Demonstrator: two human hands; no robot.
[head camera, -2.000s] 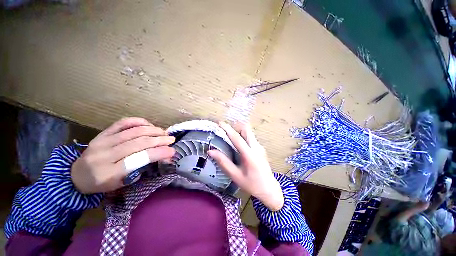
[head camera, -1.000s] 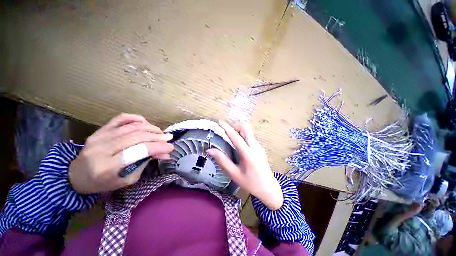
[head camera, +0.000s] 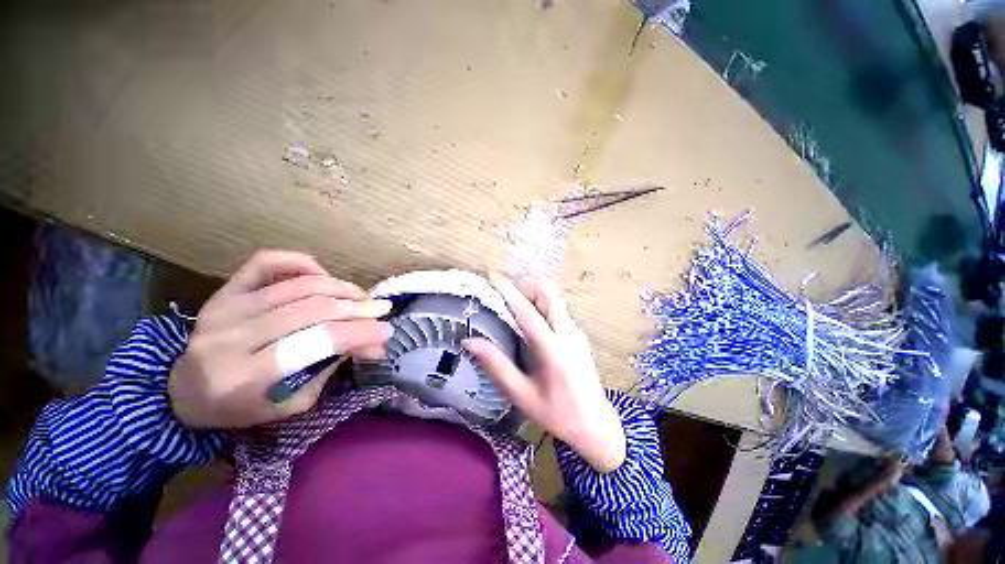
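Note:
A round grey finned housing (head camera: 432, 350) with a pale rim stands tilted at the bench edge, against the wearer's apron. My left hand (head camera: 270, 339), with a white wrap on one finger, holds a slim dark tool (head camera: 301, 381) like a pen, its tip at the housing's left rim and hidden by the fingers. My right hand (head camera: 557, 369) grips the housing's right side, thumb over the vanes and fingers behind the rim. A thin pale strand is faintly visible near the right thumb.
Open dark tweezers (head camera: 609, 202) lie beyond the housing by tiny pinkish-white parts (head camera: 536, 245). A tied bundle of blue-and-white wires (head camera: 741, 320) lies right. Scraps dot the tan bench (head camera: 441, 99). A green surface (head camera: 849, 99) is far right. Another person's arm (head camera: 871, 490) shows lower right.
The dark tool in my left hand has swung out from under the fingers and shows more of its length. My right hand keeps its hold on the housing. The view has shifted slightly.

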